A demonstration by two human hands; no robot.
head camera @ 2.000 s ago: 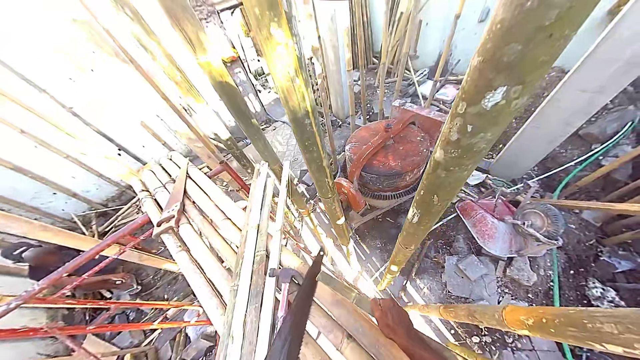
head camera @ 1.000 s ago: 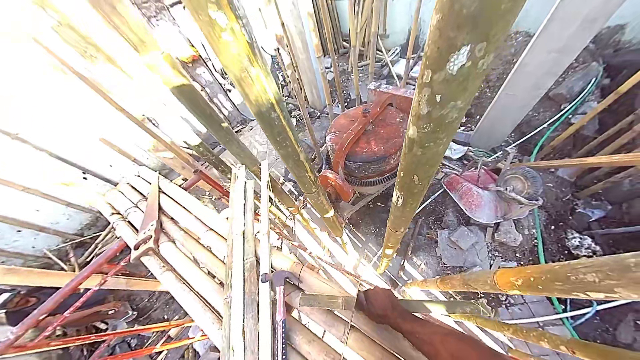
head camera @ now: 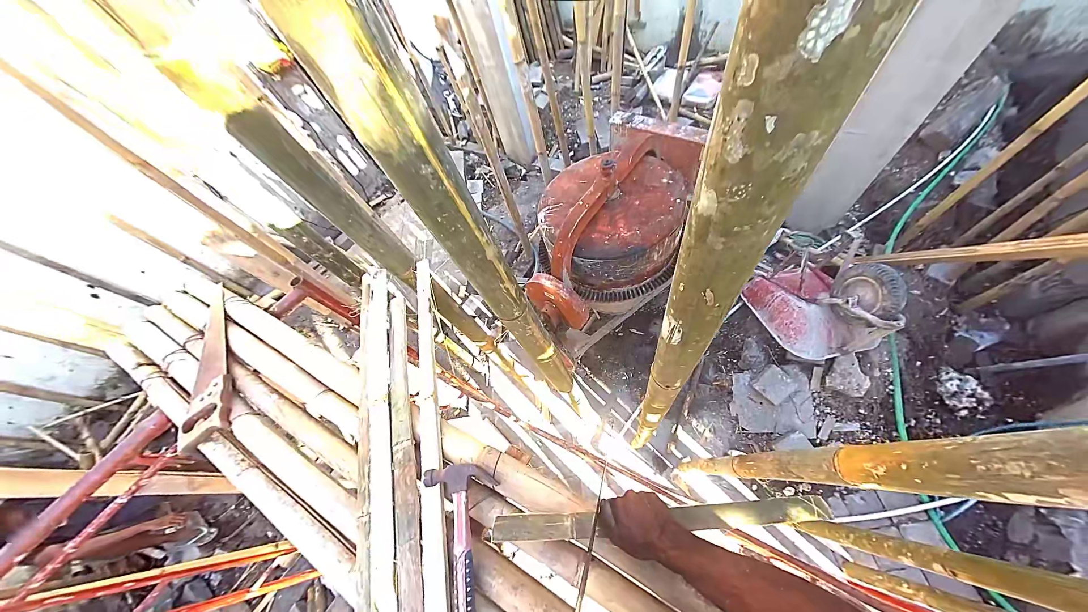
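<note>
My right hand comes in from the lower right and grips a flat bamboo slat, which lies across round bamboo poles. A thin blade, seen edge-on, crosses the slat close to the left side of my fist; its handle is out of frame. My left hand is not visible. Left of the slat, a claw hammer lies head up the picture, beside narrow upright-lying strips. A handsaw rests on the poles at the left.
Thick bamboo posts rise in front of me. Below stand a red concrete mixer and a red wheelbarrow. A green hose runs at right, past bamboo. Red metal bars and another person's apparent hand are lower left.
The dark blade, broad side visible at the bottom centre two seconds ago, is now edge-on across the slat. My right hand remains at the lower right. The view has shifted somewhat.
</note>
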